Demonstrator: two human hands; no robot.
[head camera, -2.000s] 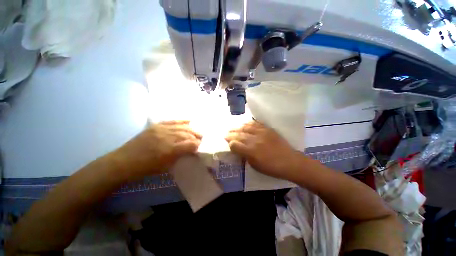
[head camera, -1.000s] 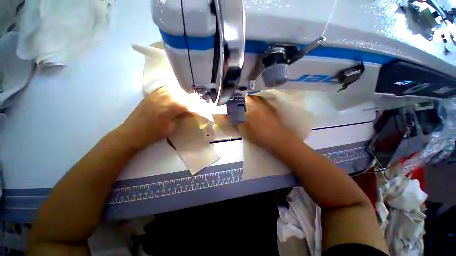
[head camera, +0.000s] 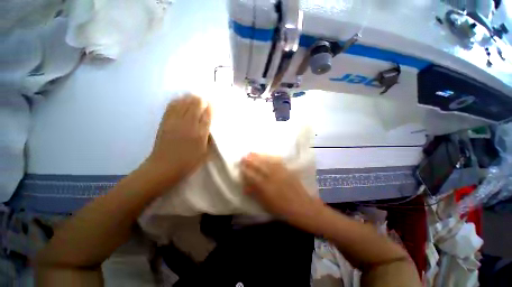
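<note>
The cream garment panel (head camera: 224, 193) lies in front of the sewing machine (head camera: 359, 67), its near part bunched and hanging over the table's front edge. My left hand (head camera: 182, 132) grips the panel's left side, left of the presser foot and needle (head camera: 255, 89). My right hand (head camera: 275, 182) rests on the panel, below and near the dark grey foot attachment (head camera: 282, 106), fingers bent and slightly blurred. Whether it pinches the cloth is unclear. Lamp glare washes out the cloth near the needle.
Stacked cream and white pieces (head camera: 106, 28) lie at the back left. The ruled table edge (head camera: 365, 182) runs across the front. A black control panel (head camera: 463, 95) is at the right of the head. A red basket with cloth (head camera: 471, 207) stands at the right.
The cloth has come out from around the needle toward me and now hangs bunched over the front edge. My right hand has moved down from beside the foot; my left hand still holds cloth.
</note>
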